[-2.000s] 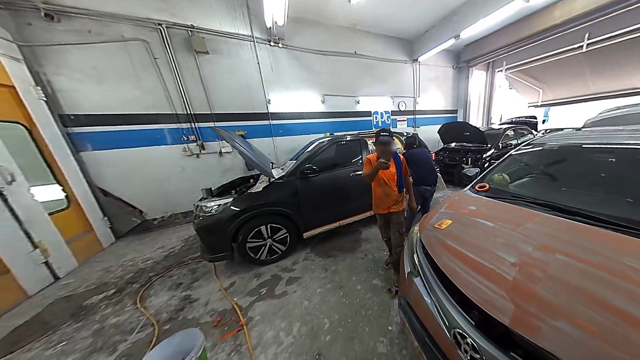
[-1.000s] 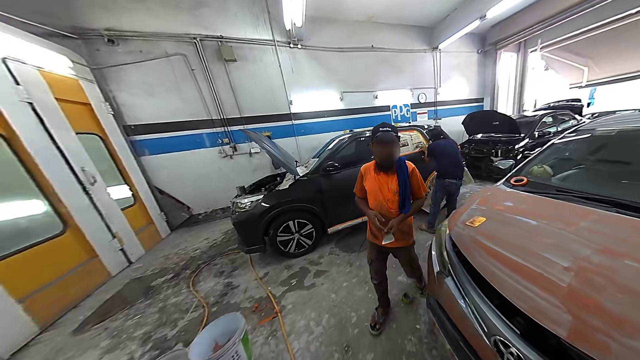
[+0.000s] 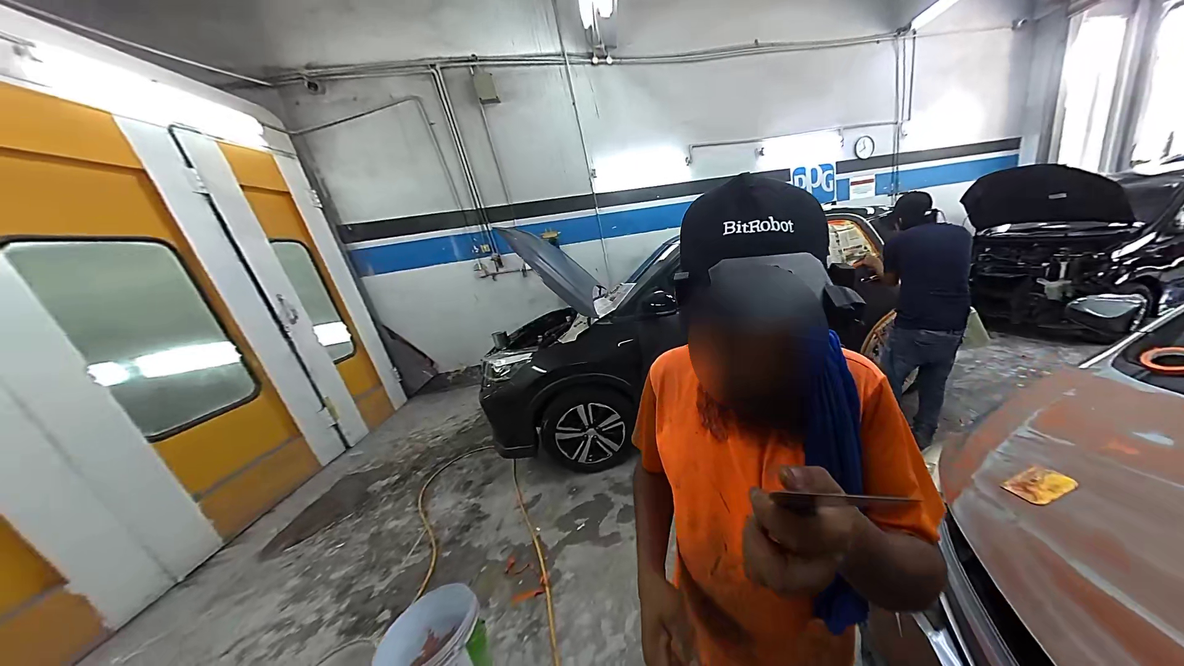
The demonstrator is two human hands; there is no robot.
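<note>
Neither my left hand nor my right hand shows in the head view. Close in front of me stands a person in an orange shirt [image 3: 731, 555] and a dark cap, with a blue cloth over one shoulder. One raised hand of that person pinches a thin flat piece [image 3: 846, 499], seen edge-on; its kind cannot be told. At the right is a car hood [image 3: 1091, 462] with patchy, sanded-looking paint. A yellow-orange pad or sheet [image 3: 1040, 484] lies on it, and an orange ring [image 3: 1164, 360] lies farther back by the windshield.
A black car [image 3: 555, 388] with its hood raised stands behind the person. Yellow hoses [image 3: 541, 564] cross the wet-looking floor beside a white bucket [image 3: 430, 622]. Orange-and-white doors [image 3: 268, 305] line the left. Another person [image 3: 928, 277] works at a car behind; a dark car [image 3: 1054, 250] stands farther right.
The person in orange has come much closer to me and now holds the thin piece up at chest height. The view has shifted toward the left doors.
</note>
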